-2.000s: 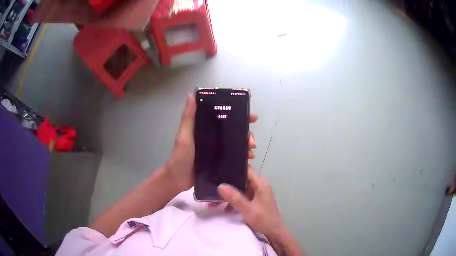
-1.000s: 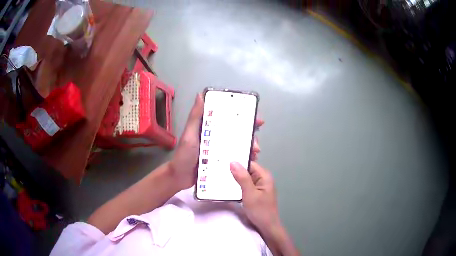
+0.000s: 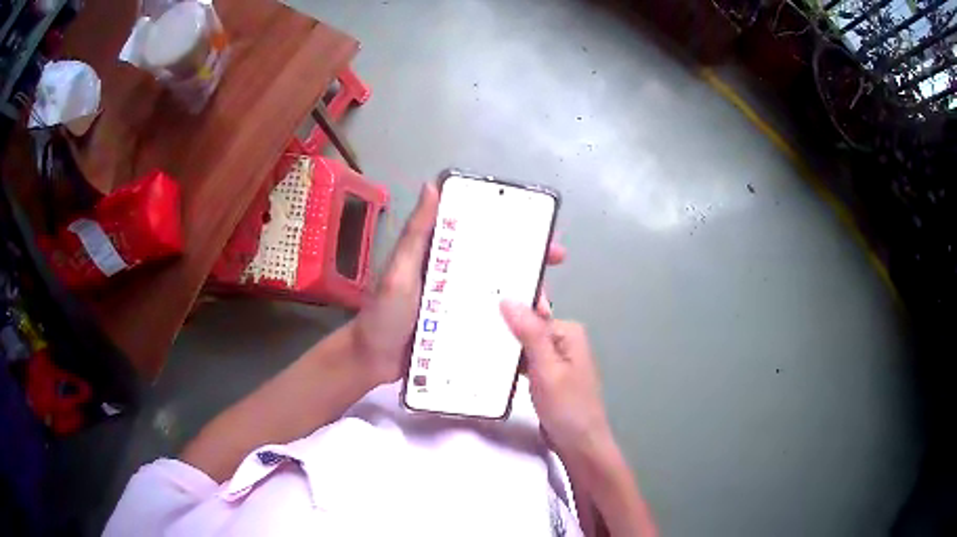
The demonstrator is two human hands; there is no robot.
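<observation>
A smartphone (image 3: 483, 304) with a lit white screen stands upright in the middle of the view, showing a column of small red and blue marks along its left side. My left hand (image 3: 397, 299) holds it from the left and behind, with fingertips showing past its right edge. My right hand (image 3: 561, 367) is at the phone's lower right, with its thumb over the screen. Whether the right thumb touches the glass I cannot tell. The right fingers are partly hidden behind the phone.
A brown wooden table (image 3: 252, 115) at left bears a red packet (image 3: 121, 231), a wrapped cup (image 3: 181, 47) and white crumpled paper (image 3: 67, 97). A red stool (image 3: 315, 231) with a woven seat stands beside it. Plants and railings (image 3: 902, 47) show top right beyond a yellow floor line.
The phone screen went from dark to a white list, whose marks have since shifted. The right thumb has moved up. The view has turned, bringing in the table top and the plants.
</observation>
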